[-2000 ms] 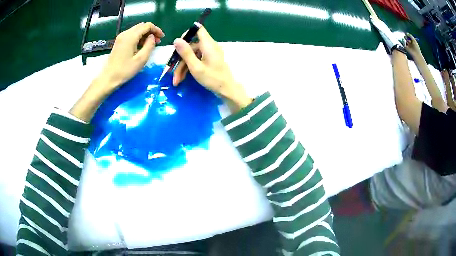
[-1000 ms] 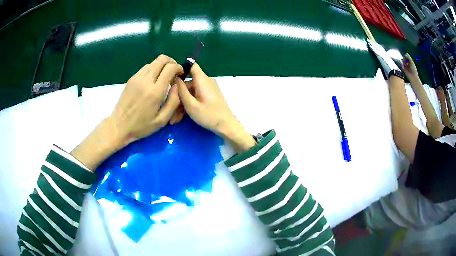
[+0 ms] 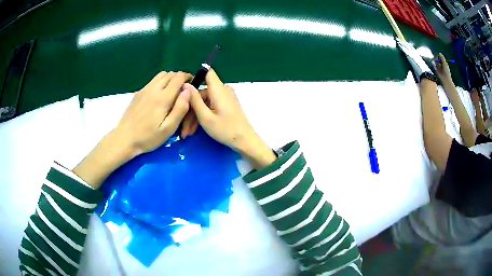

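My right hand holds a black pen-like hand tool with a pale band, its thin far end pointing up over the belt. My left hand is beside it, fingers bent, its fingertips touching or very near the right thumb. Whether the left fingers hold anything is hidden. Both hands are above the top of a shiny, crumpled pile of bright blue film on the white bench sheet. The tool's lower end is hidden by the fingers.
A green conveyor belt runs behind the sheet. A dark phone frame lies on it at far left. A blue-and-black marker lies at right. Another person's arm and a red tray are at the right.
Over two seconds the hands came together around the tool, and the left hand moved right. The frame on the belt shifted left. The view tilted, so the sheet and marker sit lower.
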